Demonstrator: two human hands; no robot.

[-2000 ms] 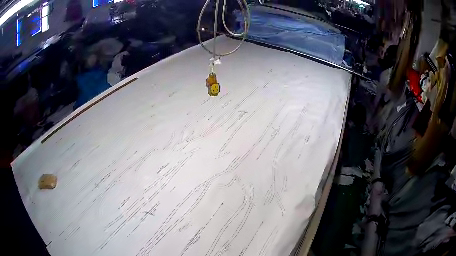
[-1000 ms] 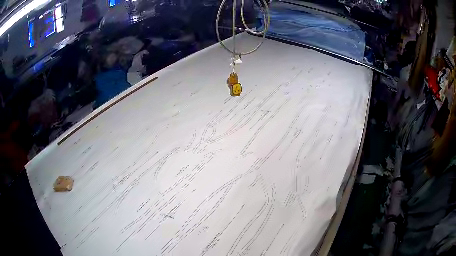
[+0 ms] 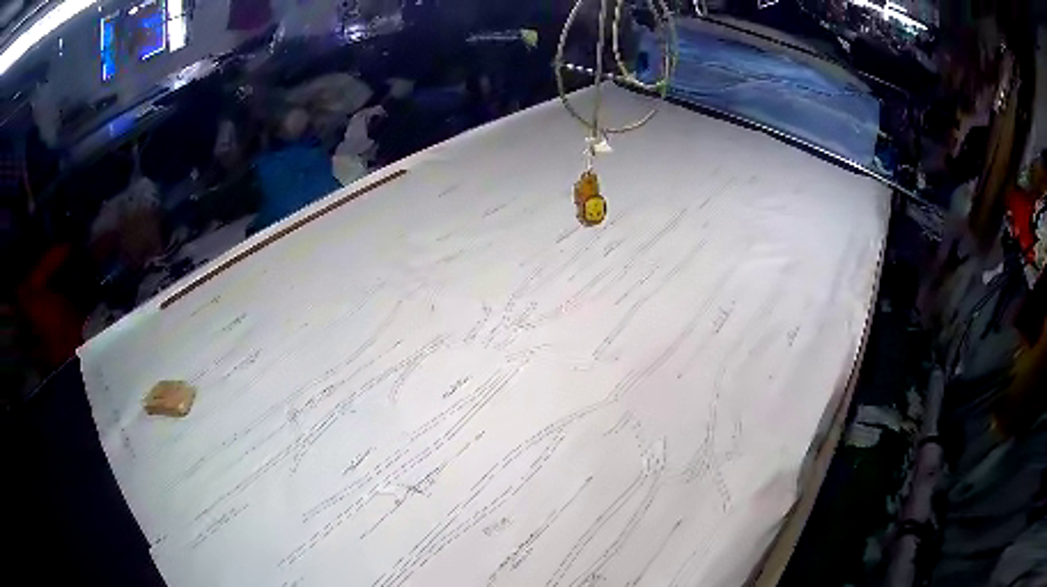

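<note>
No hand is in the picture. The white marker paper (image 3: 540,378) with thin dashed and solid pattern lines covers most of the table. A small tan-brown block (image 3: 170,398) sits on the paper near its left corner. A long brown wooden stick (image 3: 281,239) lies along the far left edge of the paper. A yellow-brown plug (image 3: 590,201) hangs on looped pale cords above the paper. The paper looks slightly wrinkled along its right edge.
A long metal bar (image 3: 781,139) crosses the far end, with loose blue fabric (image 3: 769,86) beyond it. The cream table edge (image 3: 813,495) runs down the right side. Dark cloth piles and scraps lie right of the table. Mixed cloth is heaped beyond the left edge.
The view has turned, so the paper, block, stick and hanging plug appear further right. The block and stick keep their places on the paper.
</note>
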